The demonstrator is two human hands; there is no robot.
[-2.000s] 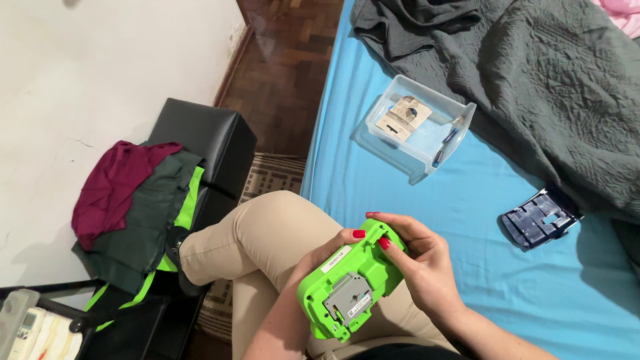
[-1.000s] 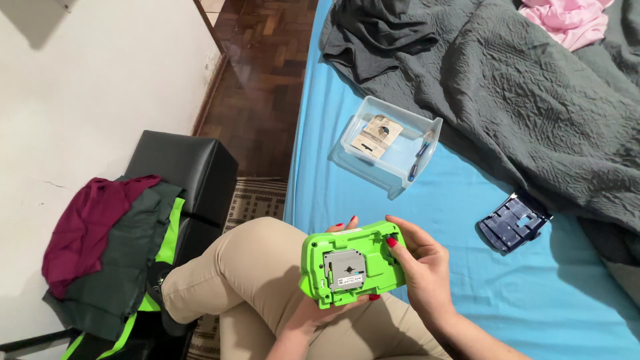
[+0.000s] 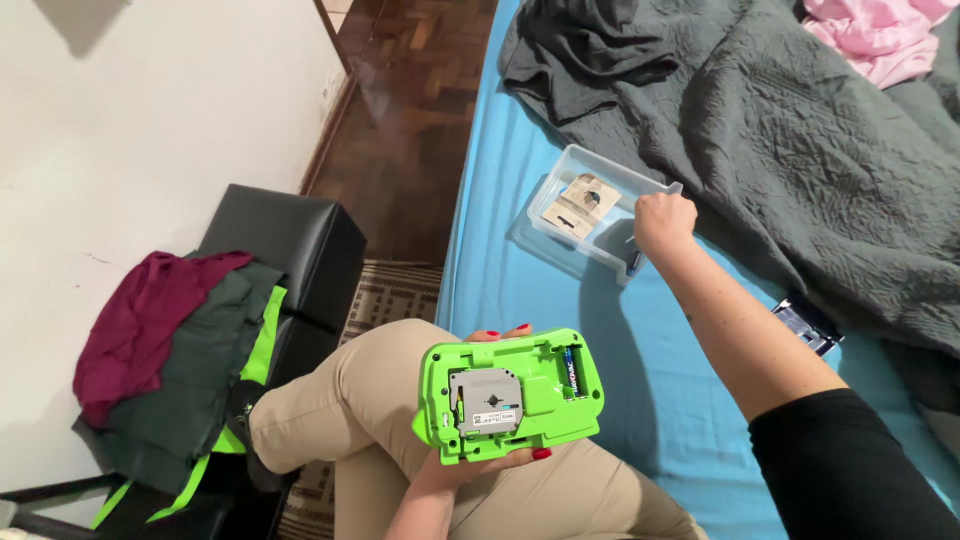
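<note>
My left hand [image 3: 480, 466] holds a green label maker [image 3: 536, 397] from beneath, its back uncovered, over my crossed legs. A grey tape cassette [image 3: 487, 401] sits in its left bay. One battery [image 3: 571, 371] lies in the compartment on the right, beside an unfilled slot. My right hand [image 3: 664, 222] reaches into the right side of a clear plastic bin [image 3: 555, 247] on the bed; its fingertips are hidden. Near them, a dark pen-like or battery-like item [image 3: 634, 262] shows at the bin's edge. A cardboard package [image 3: 582, 205] lies in the bin.
A dark blue plastic cover [image 3: 808, 326] lies on the blue sheet, behind my right forearm. A grey quilt [image 3: 787, 135] and pink cloth [image 3: 874, 37] cover the far part of the bed. At left, folded clothes [image 3: 161, 337] lie on a black bench [image 3: 281, 232].
My right hand has left the label maker and moved up to the clear bin. A battery now shows in the compartment where my right fingers were. My left hand still holds the label maker.
</note>
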